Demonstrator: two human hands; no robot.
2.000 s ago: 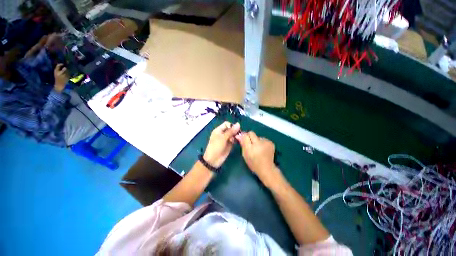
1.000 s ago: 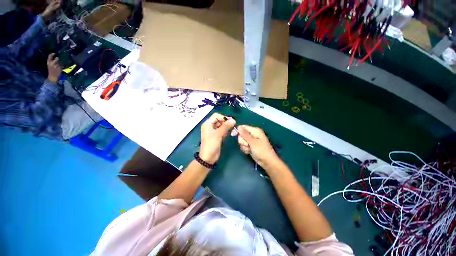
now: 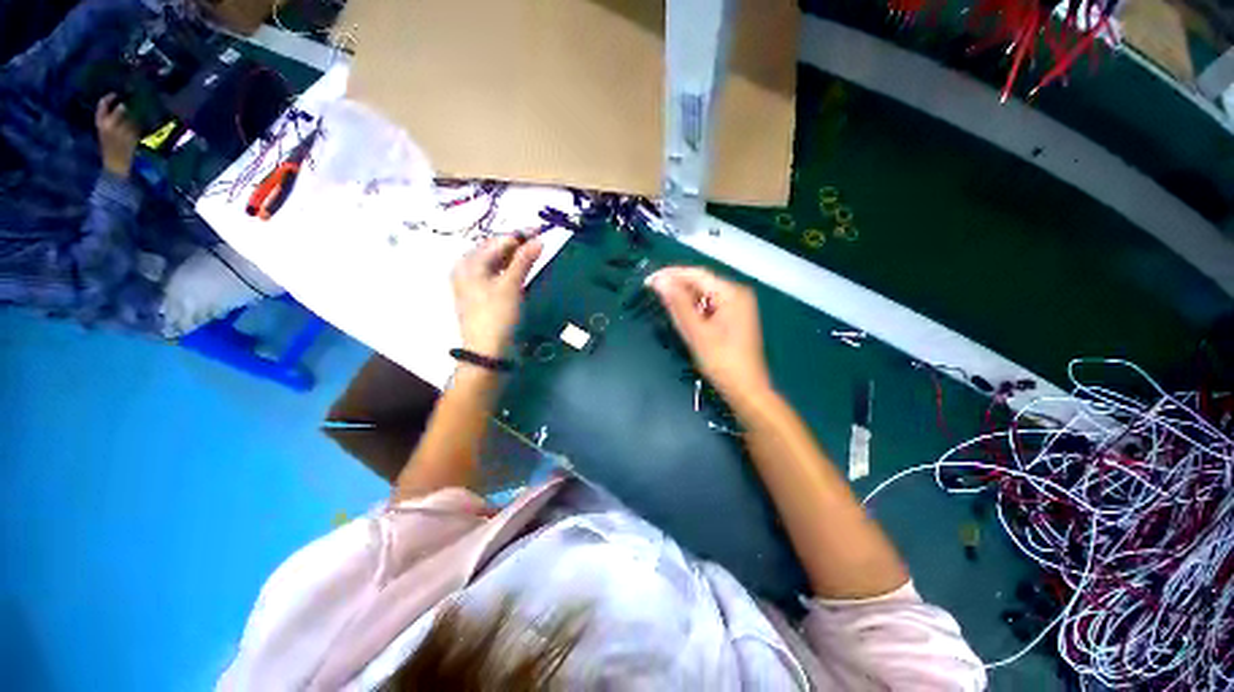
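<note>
My left hand (image 3: 490, 291), with a dark bead bracelet at the wrist, is over the right edge of the white sheet (image 3: 338, 284). Its fingertips are close together near something small and dark; whether they hold it I cannot tell. My right hand (image 3: 713, 318) is over the green bench surface, thumb and fingers bent together; a tiny light bit shows at the fingertips, too small to name. The hands are apart. Black connector housings (image 3: 616, 212) lie heaped beyond them at the foot of the post. A small white block (image 3: 575, 335) lies between the forearms.
A grey post (image 3: 692, 115) stands before the cardboard sheet (image 3: 541, 102). Red-handled pliers (image 3: 275, 187) lie on the white sheet. A knife (image 3: 861, 439) and a tangled heap of white-red-black leads (image 3: 1150, 527) are at right. Red wire ends hang at top right. Another person's sleeve (image 3: 88, 243) is at left.
My hands have moved apart from each other, the left one leftward. The small white block between them now shows. The view has shifted, so the bench things sit higher in the picture.
</note>
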